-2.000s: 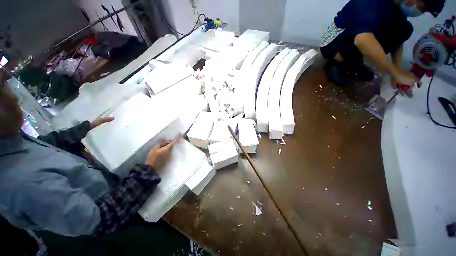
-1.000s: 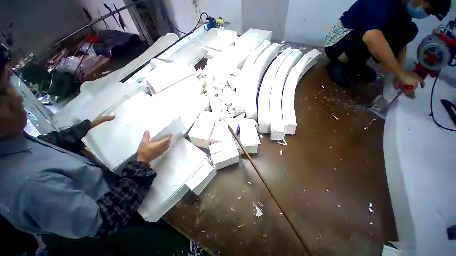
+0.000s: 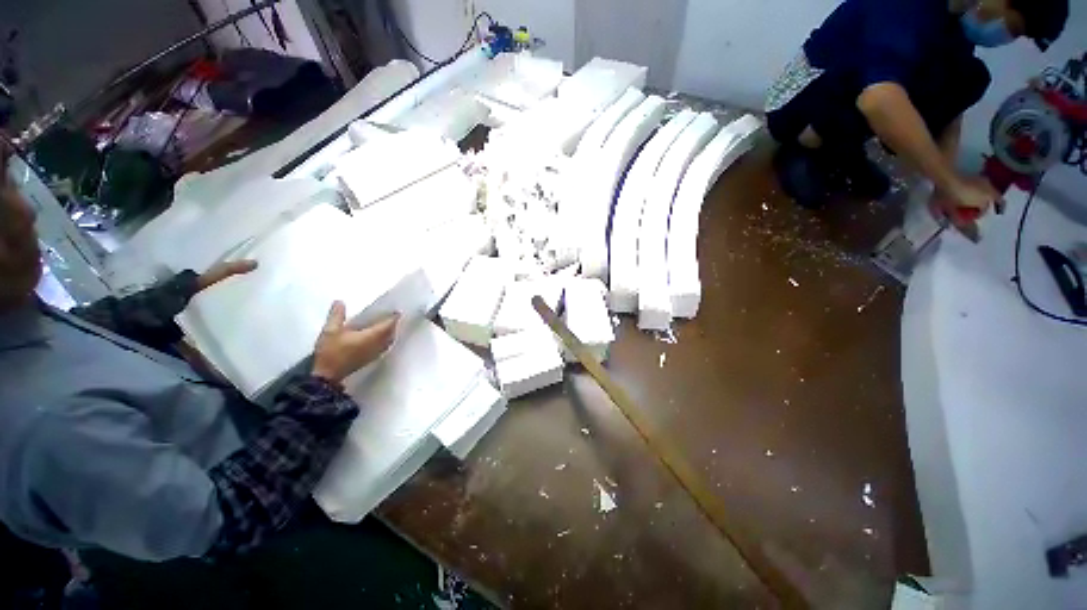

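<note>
Neither of my hands shows in the picture. A long brown wooden stick (image 3: pixel 653 443) runs up from the bottom edge, and its near end is cut off. Its far tip lies at or just over the small cut white blocks (image 3: pixel 526 361); I cannot tell if it touches them. Curved white cut bundles (image 3: pixel 654 226) lie side by side beyond, with loose offcuts (image 3: pixel 525 212) heaped left of them. A rectangular white stack (image 3: pixel 298 286) lies at the left, between another person's two hands.
The brown table (image 3: pixel 787 393) carries small scraps. A person in a grey vest stands at left. Another person in dark clothes squats at upper right, a hand on the cutting machine (image 3: pixel 1028 134) at the white fabric lay (image 3: pixel 989 393). A dark rectangular object (image 3: pixel 1068 555) lies on the lay.
The stick has turned broader side to view and its lower part has shifted right. The standing person's near hand has drawn back left off the stack's edge, fingers raised.
</note>
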